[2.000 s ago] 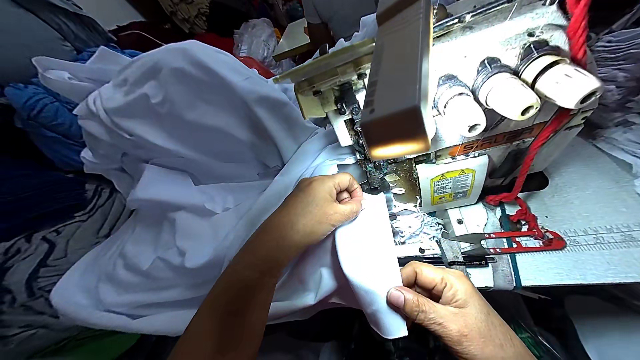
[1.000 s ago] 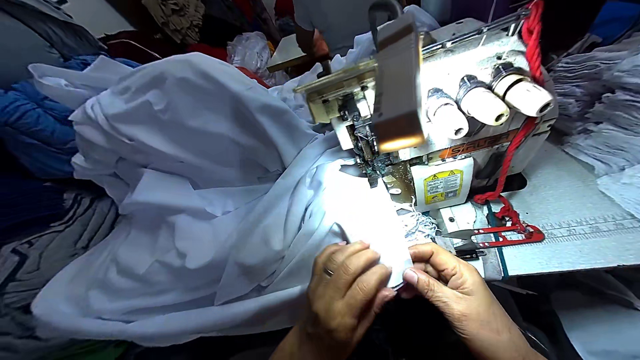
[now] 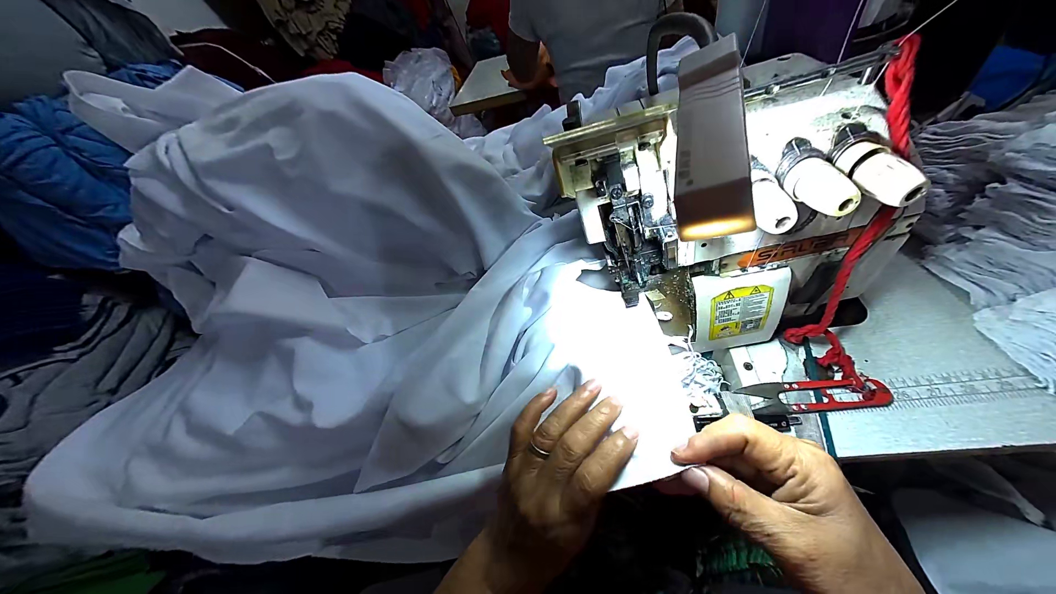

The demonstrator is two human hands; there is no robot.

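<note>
White fabric (image 3: 330, 330) lies in broad folds from the left side up to the overlock sewing machine (image 3: 800, 107). Its brightly lit edge passes in front of the presser foot (image 3: 631, 289). My left hand (image 3: 561, 462), with a ring on one finger, rests on the cloth near its front edge, fingers spread. With thumb and forefinger my right hand (image 3: 759, 487) pinches the corner of the cloth, to the right of the left hand. Red-handled thread snips (image 3: 833, 396) tied to a red cord (image 3: 850, 272) lie on the table right of the cloth. Loose thread trimmings (image 3: 701, 373) sit beside the cloth edge.
A lamp (image 3: 716, 148) shines down beside the machine's needle area. Stacked grey cloth (image 3: 990, 190) lies on the table at the right. Blue cloth (image 3: 58, 181) and striped grey cloth (image 3: 74, 388) are piled at the left. Behind the machine is another person (image 3: 586, 41).
My left hand has come down from near the presser foot to the front edge of the cloth, and its fingers have spread since a second ago. The right hand still pinches the corner.
</note>
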